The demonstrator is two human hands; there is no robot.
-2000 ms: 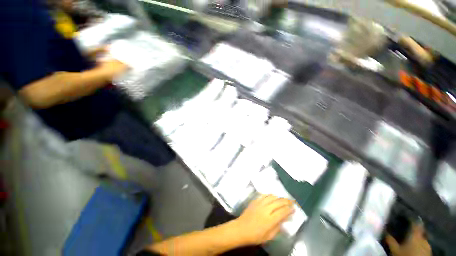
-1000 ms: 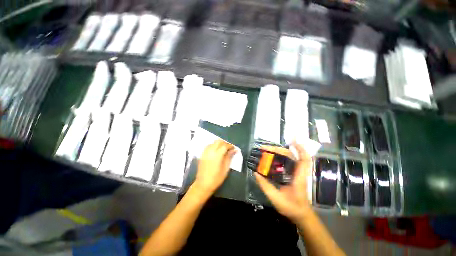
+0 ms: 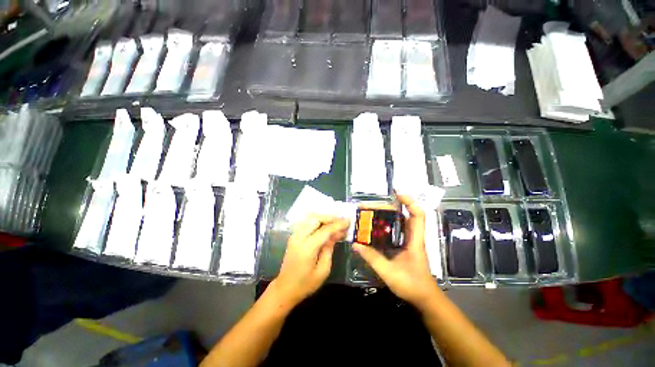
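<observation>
A black keypad phone [image 3: 378, 228] with an orange band is held level in my right hand [image 3: 409, 259], its end toward my left hand [image 3: 313, 247]. My left hand pinches a white sleeve [image 3: 309, 204], whose opening is at the phone's end; how far the phone is inside is unclear. Below and right is a clear blister tray [image 3: 562, 215] with bagged phones [image 3: 368, 154] at its left, several dark phones [image 3: 497, 242] at its right and a white label [image 3: 448, 170] in one pocket.
A tray of bagged phones [image 3: 181, 226] lies on the left. Flat empty sleeves [image 3: 305, 152] lie between the trays. Stacked filled trays [image 3: 25, 168] stand far left. Clear trays [image 3: 305, 72] and sleeve bundles [image 3: 567, 75] are on the far grey strip. A red stool [image 3: 592, 304] is below right.
The view has steadied and shifted slightly. My left hand and the sleeve have moved right to the phone's end. The phone has turned nearly level, still in my right hand.
</observation>
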